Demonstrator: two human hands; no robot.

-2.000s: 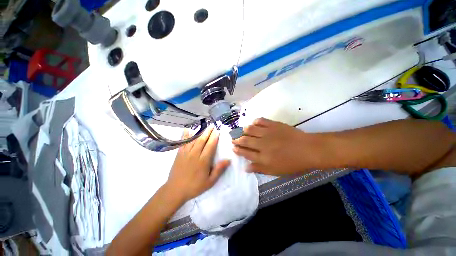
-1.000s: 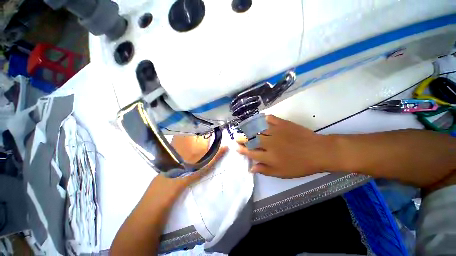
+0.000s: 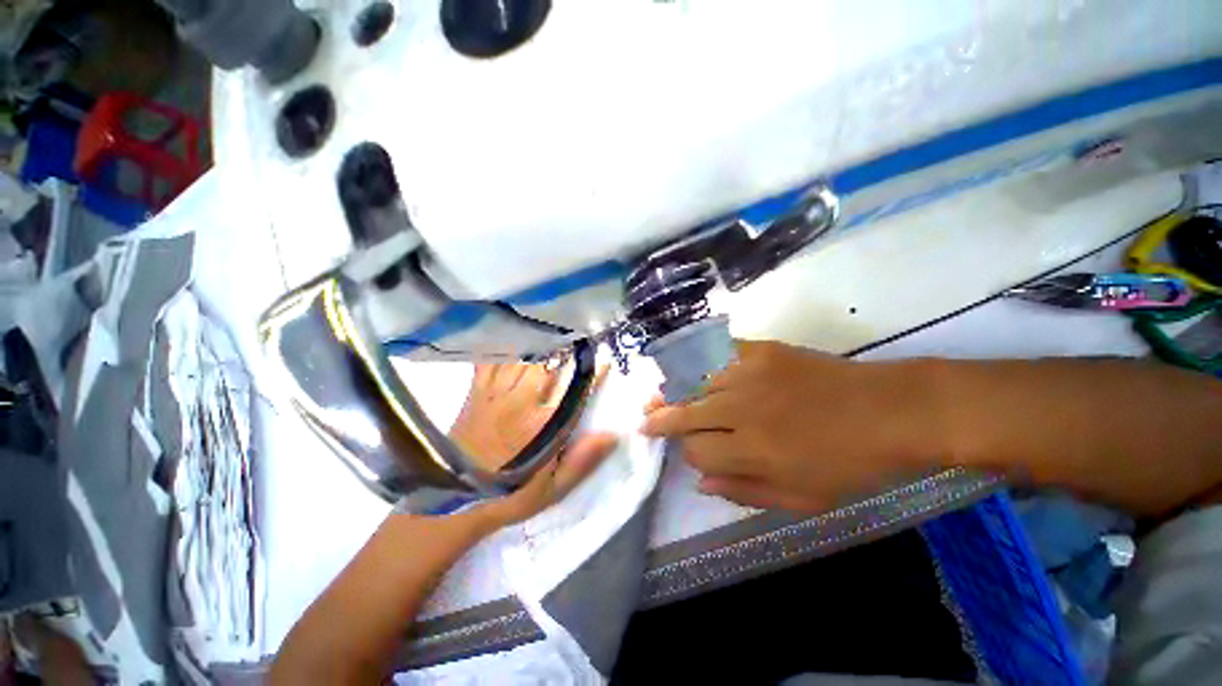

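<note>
A white and grey fabric piece (image 3: 600,536) lies under the needle area and hangs over the table's front edge. My left hand (image 3: 516,436) lies flat with fingers spread at the cloth's left, partly hidden behind the shiny metal guard (image 3: 362,402). My right hand (image 3: 764,422) rests at the cloth's right edge beside the grey round part below the needle bar, fingertips on the cloth. The needle tip and presser foot are too blurred to tell. The sewing machine head (image 3: 603,134) fills the top.
Grey and white cut pieces (image 3: 215,496) are stacked at the left. Snips (image 3: 1106,288) and green-and-yellow scissors (image 3: 1163,255) lie at the right. A blue crate (image 3: 1005,590) is below the front edge. A red stool (image 3: 141,148) stands at the far left.
The fabric has moved up and left under the needle, and more of its grey side shows. My left hand has slid behind the metal guard. The camera view has moved closer.
</note>
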